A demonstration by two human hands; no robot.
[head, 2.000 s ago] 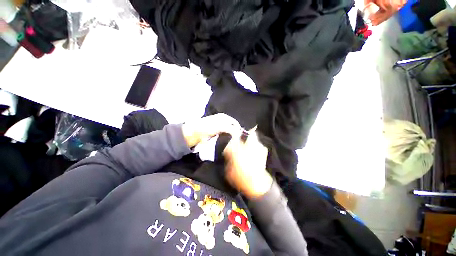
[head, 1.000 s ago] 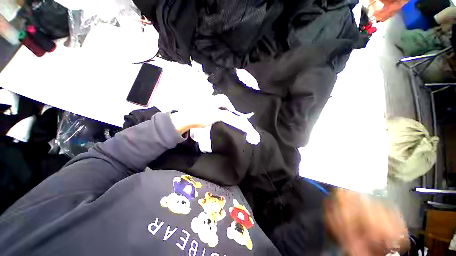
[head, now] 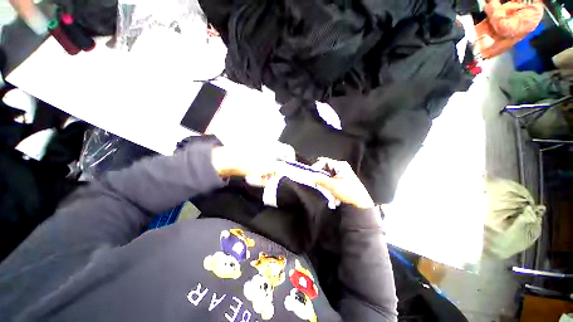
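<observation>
A white pad [head: 271, 192] with a curved white band sits on the black garment [head: 298, 210], in front of my chest at the table's near edge. My left hand [head: 248, 165] is closed on the pad's left part; the overexposed skin and pad blend together. My right hand [head: 344, 183] pinches the band's right end, thumb and finger close together. A thin dark line runs between the hands along the band; I cannot tell if it is cloth edge or a tool. Another white patch [head: 328, 116] shows in the black cloth beyond my hands.
A large heap of black garments [head: 339, 50] covers the far table. A smartphone [head: 203, 107] lies left, with clear plastic [head: 154, 22] and red and dark items [head: 70, 39] beyond. Another person's hand [head: 493, 38] is at the far right. A tied beige sack [head: 514, 217] stands right.
My right hand was at the pad, swung out to the lower right, and is now back on the band's right end. My left hand stays at the pad. The view has shifted slightly.
</observation>
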